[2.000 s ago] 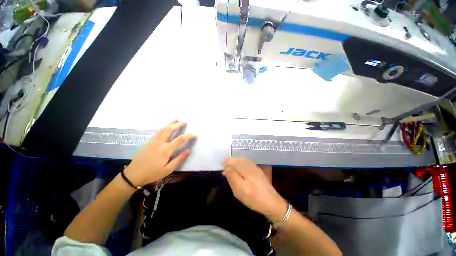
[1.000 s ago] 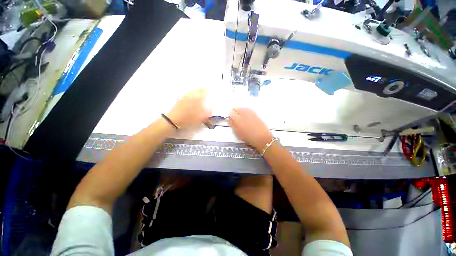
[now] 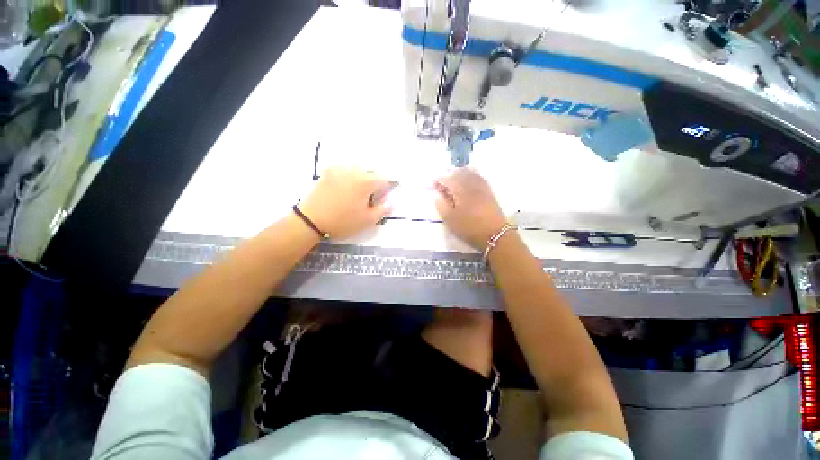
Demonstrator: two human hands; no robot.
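Note:
A pale fabric panel (image 3: 412, 199) lies below the needle area and blends into the white table; glare hides most of its outline. My left hand (image 3: 349, 205) has curled fingers pinched on its left part, with a bit of dark fabric showing at the fingertips. My right hand (image 3: 469, 208) is curled with fingertips pinched at its right part, just below the presser foot and needle area (image 3: 433, 124). A short dark line (image 3: 316, 160) shows left of the needle. Whether the panel is under the foot cannot be told.
The white sewing machine head (image 3: 557, 76) spans the back right. A long black strip (image 3: 171, 144) lies diagonally at the left, beside a blue strip (image 3: 133, 94). Small dark snips or tweezers (image 3: 598, 239) lie flat at the right. A red crate (image 3: 798, 368) stands at lower right.
Both hands have moved from the table's front edge up towards the needle, bringing the pale panel with them. Since the middle frame they have drawn slightly apart, and the dark flap between them shows less.

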